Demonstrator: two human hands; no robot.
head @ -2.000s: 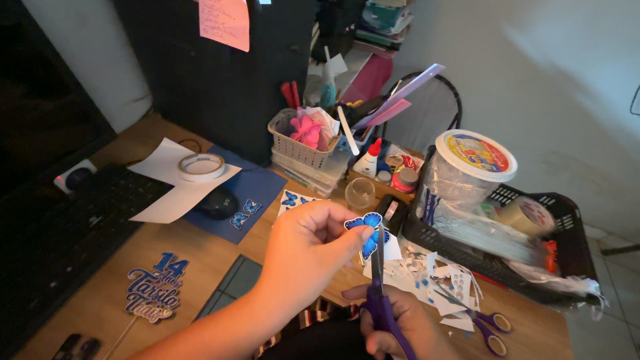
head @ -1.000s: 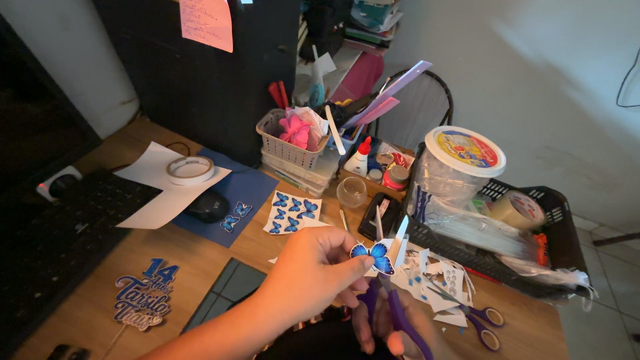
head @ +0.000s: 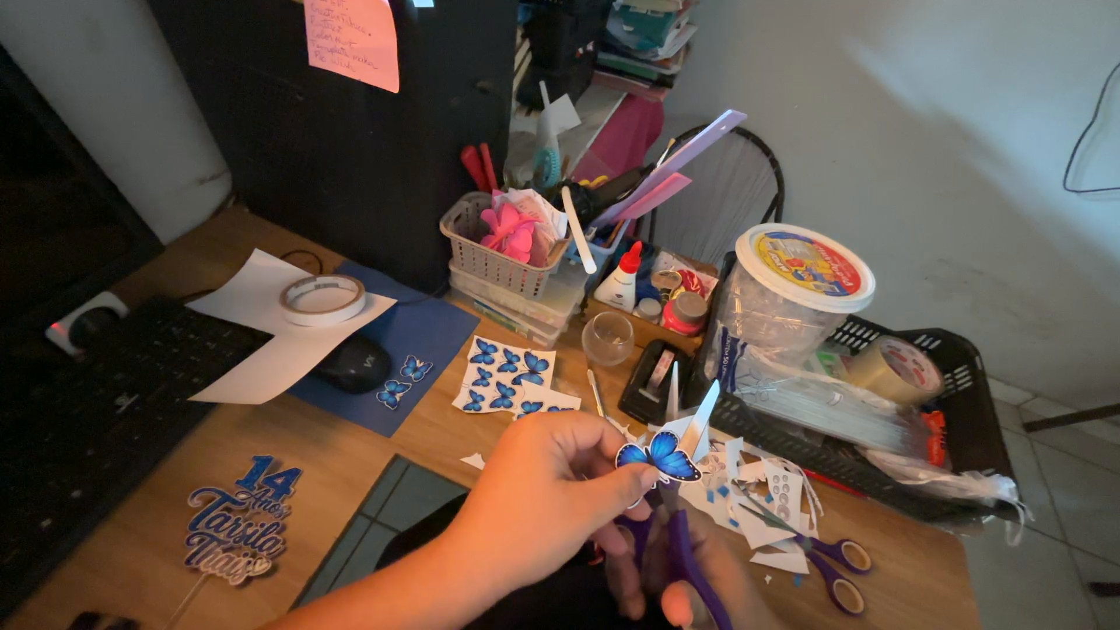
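Between the thumb and fingers of my left hand [head: 560,490] is a blue paper butterfly cutout [head: 662,457] with a white edge. My right hand [head: 691,577], lower and to the right, holds purple-handled scissors [head: 696,420] whose blades point up, spread apart, just behind the butterfly. Part of the right hand is hidden by the left. Beyond the left hand lies a white sheet printed with blue butterflies [head: 507,376]. Two small butterfly cutouts [head: 394,393] rest on a blue sheet [head: 385,420] by the mouse.
Paper scraps [head: 735,499] and a second pair of purple-handled scissors [head: 827,556] lie at the right. Behind are a black basket [head: 971,429], a lidded plastic tub [head: 779,324], a glue bottle [head: 619,280] and a glass [head: 607,339]. A keyboard [head: 131,394], tape roll [head: 323,300] and cake topper [head: 241,525] are leftward.
The butterfly has turned from upright to spread sideways in my left hand. The scissors' blades, close together beside it two seconds ago, now stand apart behind it.
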